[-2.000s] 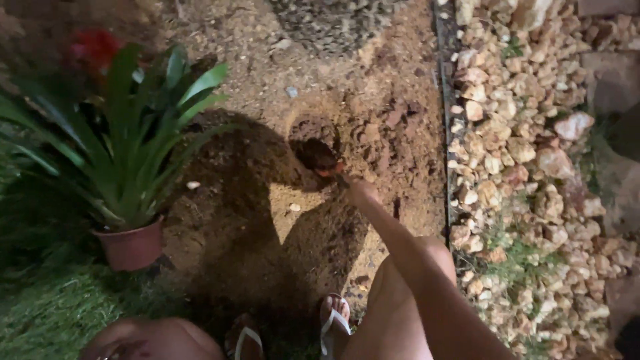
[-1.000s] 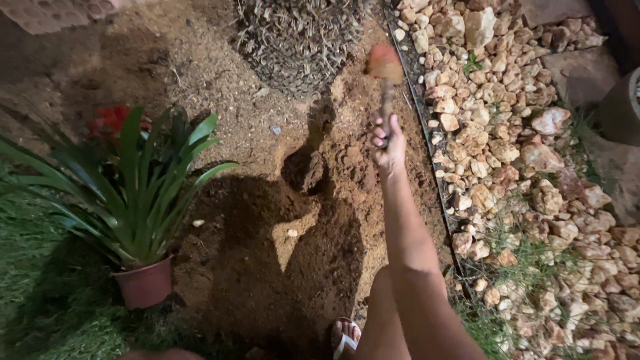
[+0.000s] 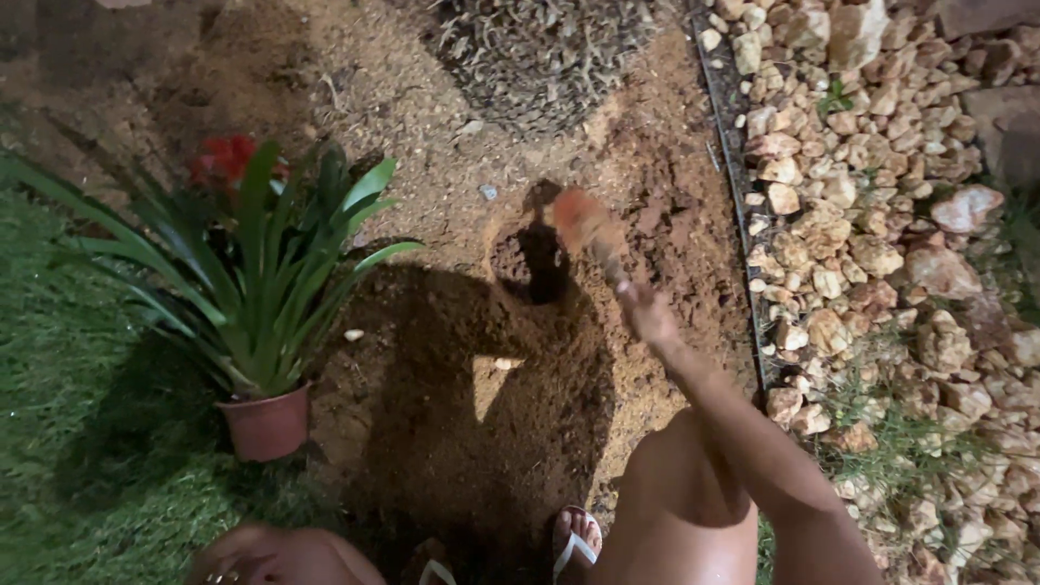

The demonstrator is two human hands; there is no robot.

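My right hand (image 3: 650, 315) is closed around the handle of a hand trowel (image 3: 583, 221), whose reddish-orange blade is blurred. The blade is at the upper right rim of a round hole (image 3: 536, 264) dug in brown soil. Loose, darker soil (image 3: 670, 236) lies to the right of the hole. On the left, a plant with long green leaves (image 3: 260, 284) and a red flower (image 3: 223, 161) stands in a reddish plastic pot (image 3: 266, 424). Of my left hand, nothing can be made out for certain near the knee at the lower left.
A rough, scaly plant trunk base (image 3: 544, 61) rises beyond the hole. Thin dark edging (image 3: 735, 203) separates the soil from pale stones (image 3: 821, 231) on the right. Grass (image 3: 49, 390) lies at the left. My knees and sandalled feet (image 3: 577, 540) are at the bottom.
The trowel was down in the hole, then swung away toward the trunk base and edging. Now my right hand has brought it back beside the hole. The potted plant stays on the left.
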